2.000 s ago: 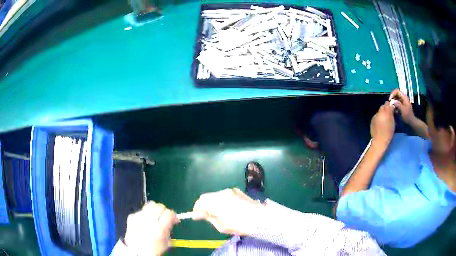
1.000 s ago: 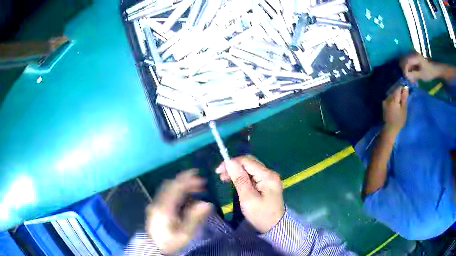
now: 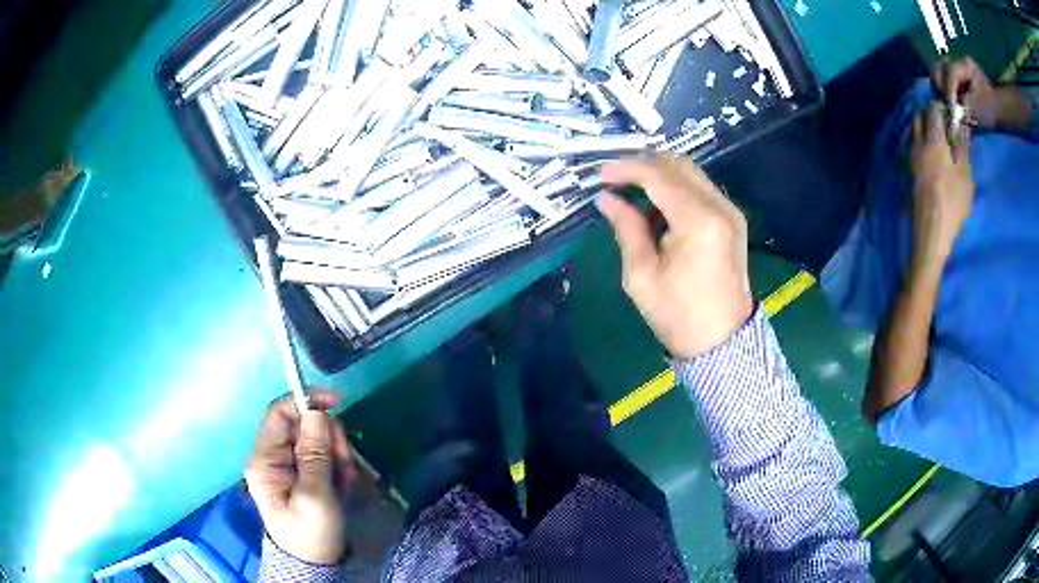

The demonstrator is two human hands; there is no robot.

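Note:
My left hand (image 3: 299,473) is at the lower left, closed on the lower end of a thin silvery-white tube (image 3: 279,325). The tube points up, its far end beside the left rim of the black tray. My right hand (image 3: 684,256) is over the tray's front edge at the right of centre, fingers apart, with nothing seen in it. The black parts tray (image 3: 234,222) lies on the green bench, filled with a jumbled heap of short silvery tubes (image 3: 433,205). Small white pieces (image 3: 729,108) lie in its right corner.
A coworker in a blue shirt (image 3: 974,308) is at the right, hands together on a small item. Long tubes (image 3: 941,23) lie at the upper right. A blue crate (image 3: 211,535) is at the lower left. A yellow floor line (image 3: 644,399) crosses below the bench.
The tube was in my right hand a second ago and is now in my left. My right hand has moved up and right to the tray's edge. The tray appears nearer and further left.

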